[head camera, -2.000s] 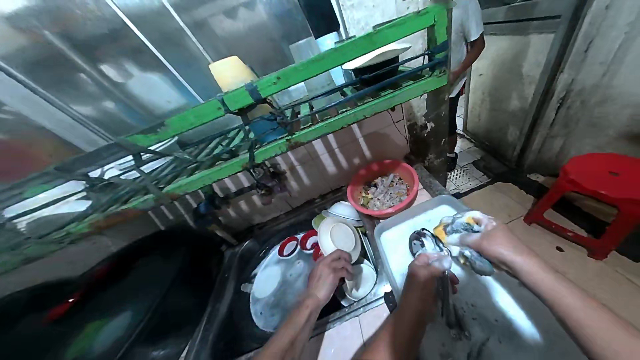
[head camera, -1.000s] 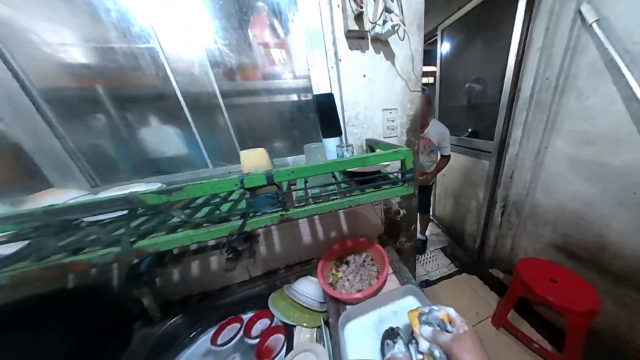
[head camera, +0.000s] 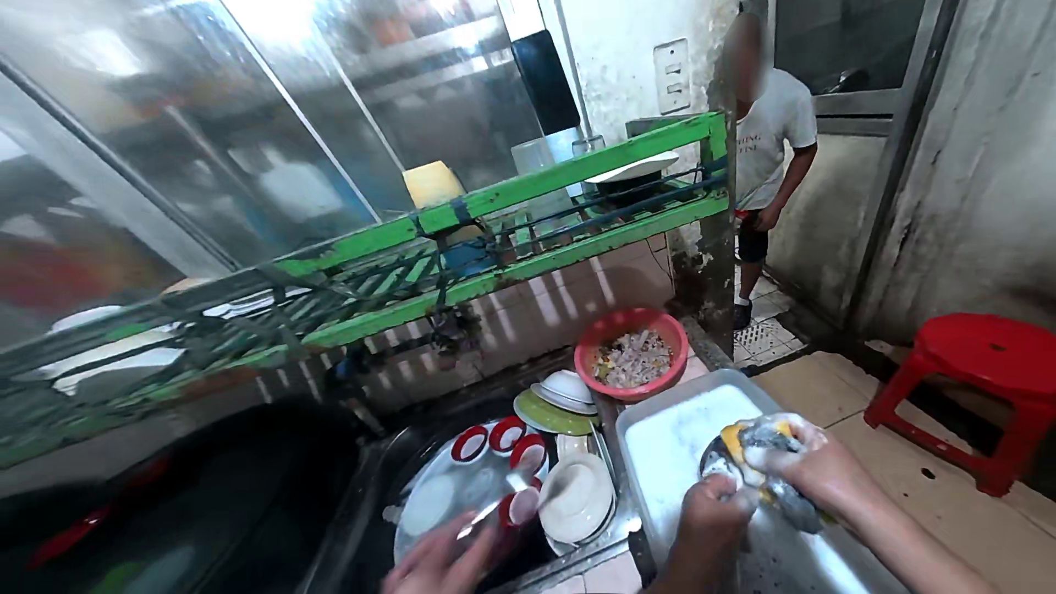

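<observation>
My left hand (head camera: 714, 516) grips soapy metal utensils (head camera: 716, 455), seemingly spoons, mostly covered by my fingers. Pressed against them, my right hand (head camera: 804, 462) holds a foamy yellow-and-grey sponge or cloth (head camera: 738, 441). Both are above a grey plastic basin (head camera: 639, 470) of suds. Left of it, another person's hand (head camera: 445, 557) holds blurred shiny cutlery (head camera: 480, 518) over the sink (head camera: 375, 487). Red-rimmed bowls (head camera: 470, 444) and a round pale dish (head camera: 429, 503) lie in the sink. White plates (head camera: 576, 499), a green plate (head camera: 549, 417) and white bowls (head camera: 567, 389) stand at its right side.
A red plastic bowl of scraps (head camera: 587, 363) sits behind the basin. A green slatted rack (head camera: 520, 268) with dishes and cups crosses above the sink. A red stool (head camera: 982, 355) stands right; a person (head camera: 775, 140) stands beyond the rack. A large dark vessel (head camera: 206, 487) is left.
The view swung up and back down. The other person's hand, at the white plates two seconds ago, is now farther left with cutlery in it. The standing person is more fully visible than two seconds ago.
</observation>
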